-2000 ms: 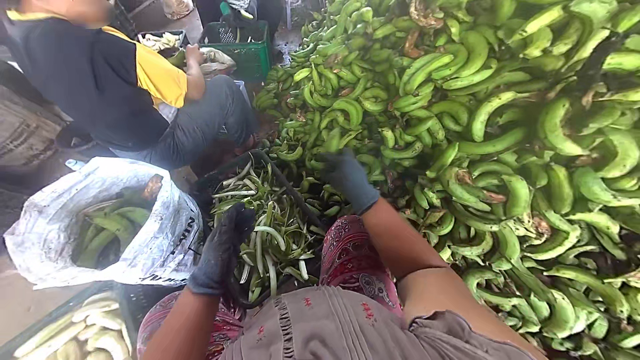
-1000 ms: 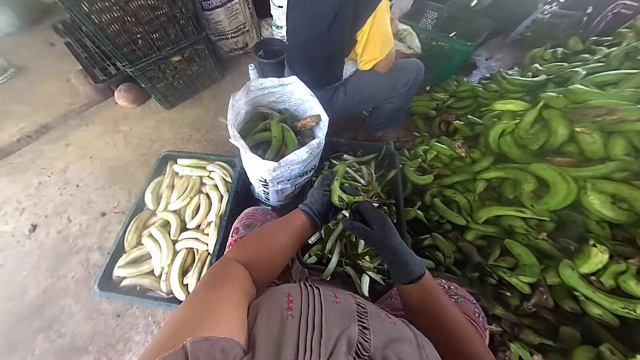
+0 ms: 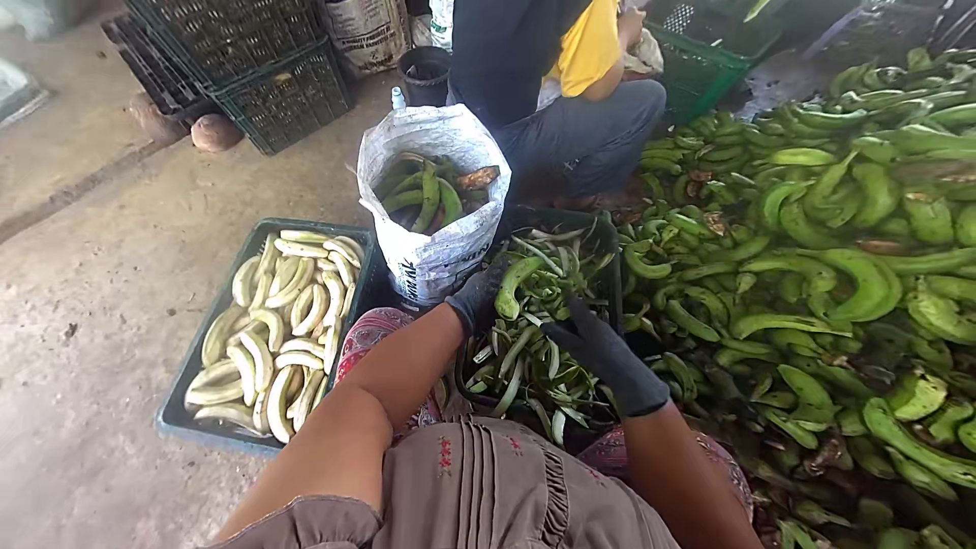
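My left hand (image 3: 480,297), in a dark glove, holds a green banana or plantain (image 3: 516,287) above a dark crate (image 3: 610,252) of green peel strips (image 3: 560,374). Just right of the fruit is my right hand (image 3: 606,354), gloved too, its fingers pointing at the fruit; whether it holds a small tool is not clear. Peeled pale fruit (image 3: 259,358) fills a shallow tray (image 3: 191,366) on the left. A white woven sack (image 3: 427,267) with green fruit inside stands behind my left hand.
A large heap of green bananas or plantains (image 3: 862,282) covers the right side. Beyond the sack sits a person (image 3: 564,114) near a green crate (image 3: 698,72). Stacked black crates (image 3: 282,91) and a black bucket (image 3: 425,72) stand at the back left.
My right hand was at the heap two seconds ago, and is now beside the fruit over the peel crate. My left hand has come to hold a green fruit. The view has swung left.
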